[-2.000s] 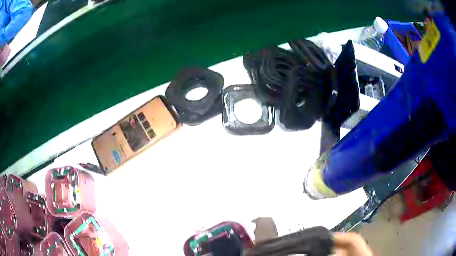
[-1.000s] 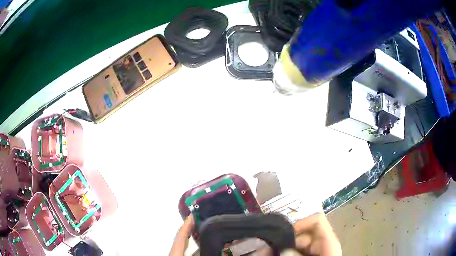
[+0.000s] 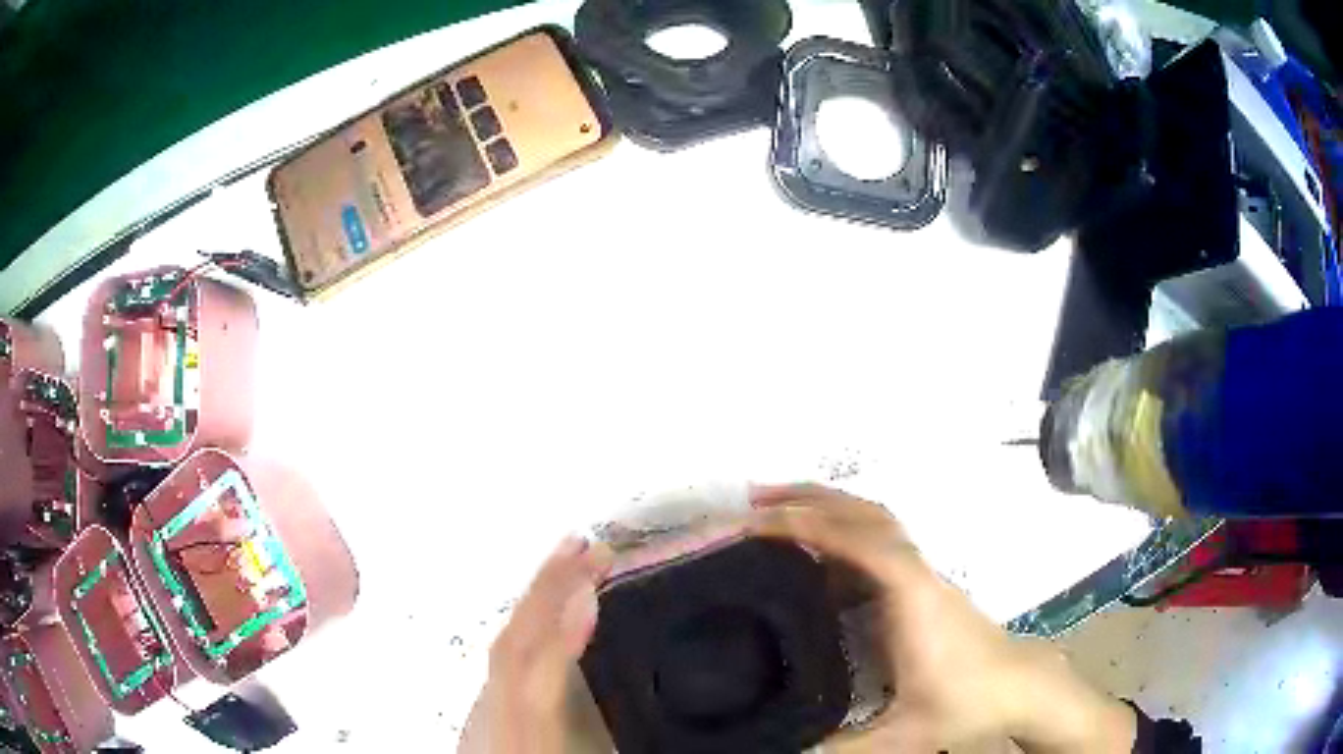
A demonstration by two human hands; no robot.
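Note:
A pink housing (image 3: 670,551) is near the bottom centre, with a black cover (image 3: 719,663) over its open top. The cover has a recessed round centre. My left hand (image 3: 538,648) holds the housing's left side. My right hand (image 3: 921,626) wraps around the right side of the cover and housing. Both hands are cut off by the lower edge or partly blurred. The electric screwdriver (image 3: 1178,420) hangs at the right, its thin bit pointing left, and no hand is on it.
Open pink housings (image 3: 221,567) with green boards stand at the left. A smartphone (image 3: 442,155) lies at the upper left. Black rings (image 3: 685,81), a black frame (image 3: 859,136) and a stack of black frames (image 3: 1016,133) lie at the top. A red object (image 3: 1237,567) is at lower right.
The black cover now lies over the housing, hiding the green board and dark block. Both hands have closed around the parts. The screwdriver appears further right and lower, and the view has shifted.

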